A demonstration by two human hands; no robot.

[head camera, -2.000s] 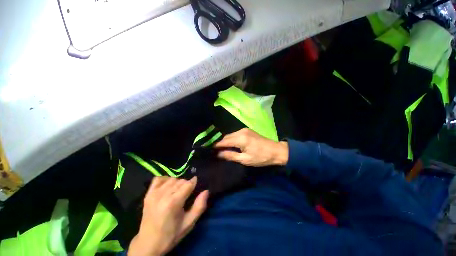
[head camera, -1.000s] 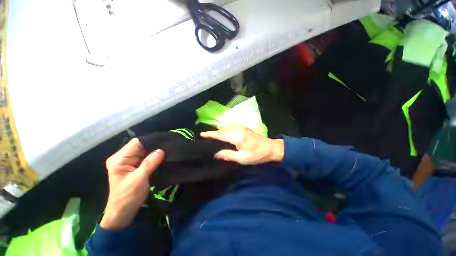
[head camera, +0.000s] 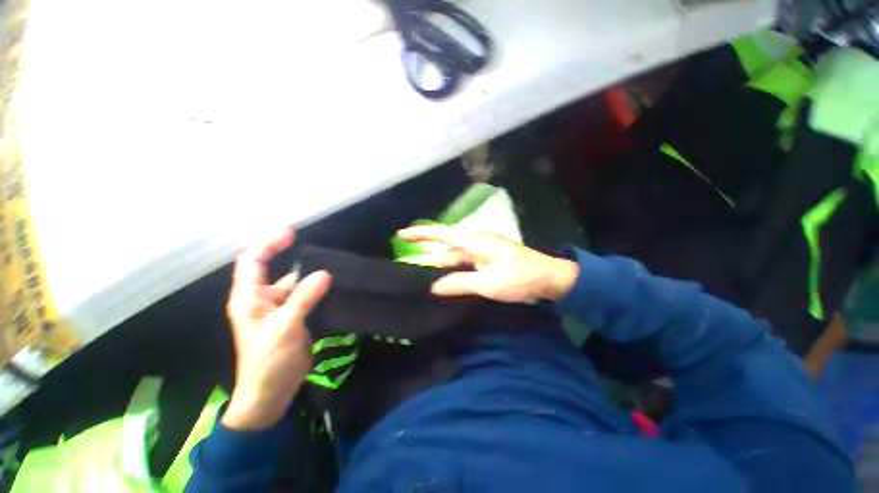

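A black garment panel (head camera: 371, 294) lies across my lap below the table edge. My left hand (head camera: 275, 323) holds its left end between thumb and fingers. My right hand (head camera: 496, 268) holds its right part, thumb below and fingers stretched along the top. A striped neon-green section (head camera: 332, 361) shows below the panel beside my left hand. A neon-green cut piece (head camera: 492, 212) shows behind my right fingers. The cloth under both hands is partly hidden.
Black-handled scissors (head camera: 441, 43) lie on the white table (head camera: 222, 125). Yellow-brown printed tape (head camera: 24, 260) runs along the table's left. Black and neon-green garment pieces (head camera: 824, 250) are piled at the right. More neon-green cloth (head camera: 92, 453) lies at the lower left.
My left hand has risen from over the stripes and now grips the panel's left end. The panel is turned so the stripes show below it. The view has shifted slightly.
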